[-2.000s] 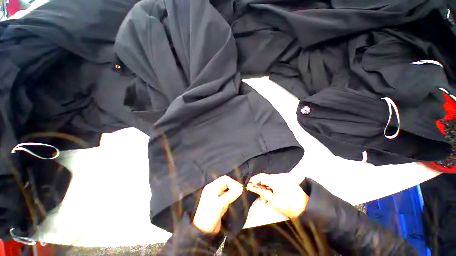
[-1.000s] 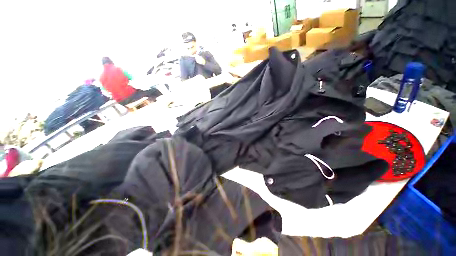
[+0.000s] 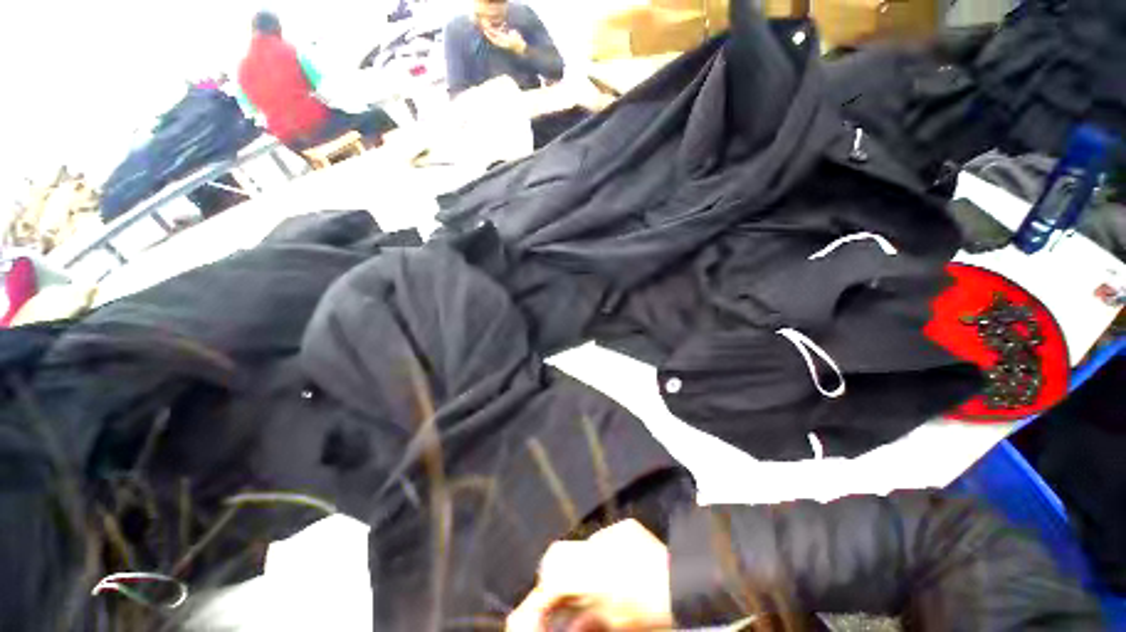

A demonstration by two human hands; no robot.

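A black garment (image 3: 432,333) lies bunched in front of me, its opening towards the bottom edge. My right hand (image 3: 605,574) is at this opening at the bottom edge, overexposed and cut off; what its fingers hold cannot be made out. My left hand cannot be made out separately. Another black garment (image 3: 741,383) with a shiny round dot and a white cord loop (image 3: 815,362) lies to the right. A red dish (image 3: 1050,358) at the right holds a pile of small dark pieces (image 3: 1013,358).
Black garments cover much of the white table (image 3: 790,482). A blue bottle (image 3: 1068,191) stands at the far right, with a blue crate (image 3: 1019,494) below the table edge. Two people (image 3: 282,87) (image 3: 500,49) sit behind, near cardboard boxes (image 3: 654,27).
The view has tilted up from the two hands at the garment opening, then partly back down. My right hand now sits at the bottom edge; my left hand is no longer distinct.
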